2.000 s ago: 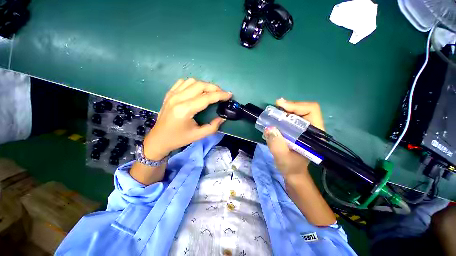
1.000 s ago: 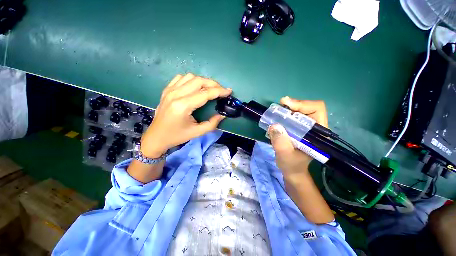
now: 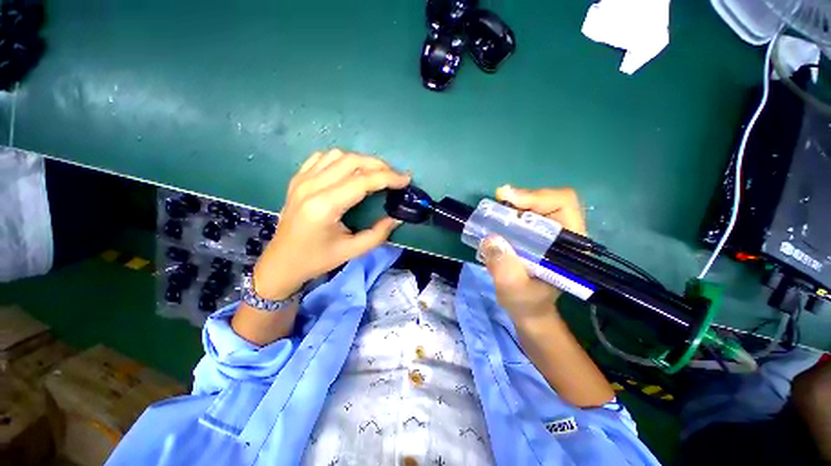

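Observation:
My left hand [image 3: 333, 214] pinches a glossy black housing [image 3: 407, 205] between thumb and fingertips at the bench's near edge. My right hand [image 3: 533, 246] is closed around the clear sleeve [image 3: 510, 229] at the front of the long black glue syringe [image 3: 638, 289]. The syringe's blue tip [image 3: 426, 204] points left and is at the housing; whether it touches is too small to tell. A bright green adapter head [image 3: 697, 326] is on the syringe's rear, with a pale hose behind it.
Grouped black housings [image 3: 466, 41] and a white wipe [image 3: 629, 32] lie on the green bench [image 3: 228, 100]. A dark pile [image 3: 18, 41] is far left. The blister tray [image 3: 205, 250] is below the edge. A controller [image 3: 797, 218], white cord [image 3: 749, 150] and fan [image 3: 774, 14] are at right.
The syringe and both hands keep nearly the same pose, with small shifts. The housing in my left hand is turned slightly. The bench items have shifted a little left in view.

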